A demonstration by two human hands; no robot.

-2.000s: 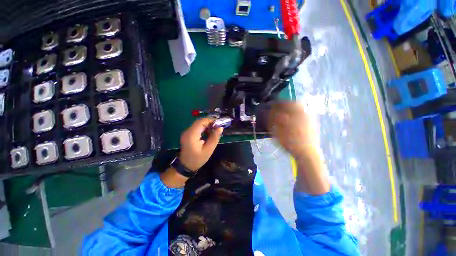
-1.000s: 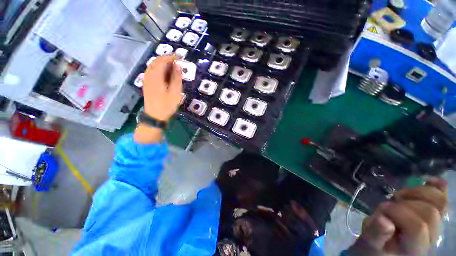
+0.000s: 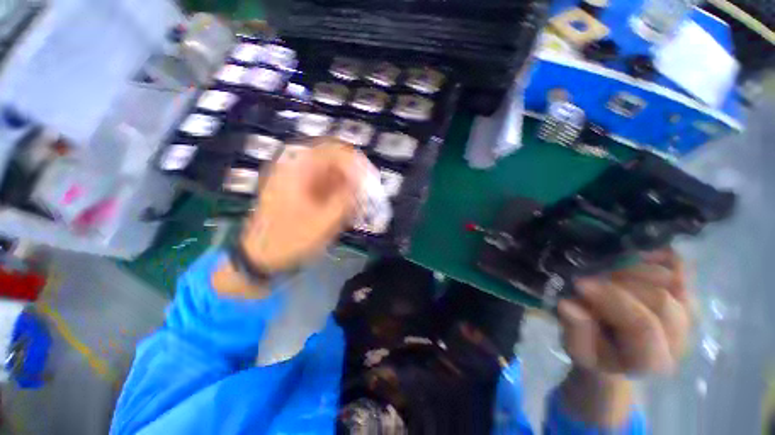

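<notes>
Silver-white square metal housings with round centre holes sit in rows in a black pocketed tray [image 3: 432, 172]; one housing [image 3: 395, 144] shows at its right side. My left hand [image 3: 302, 208] is blurred over the tray's front part. Pale metal shows at its fingertips, but blur hides whether it is held. The black clamp fixture [image 3: 612, 204] stands on the green mat at the right. My right hand [image 3: 629, 314] is curled at the fixture's near right side. Its grip is hidden, and the red handle is not visible.
Tall stacked black trays [image 3: 408, 38] stand behind the working tray. A blue case [image 3: 629, 102] is at the back right, with a finned metal block [image 3: 562, 121] before it. White paper [image 3: 497, 132] hangs beside the stack. A small red knob [image 3: 471, 227] is left of the fixture.
The view has swung left, then slightly back. My left hand went from the fixture to the tray's left part, then rightward across it. The fixture's upright red handle is no longer visible.
</notes>
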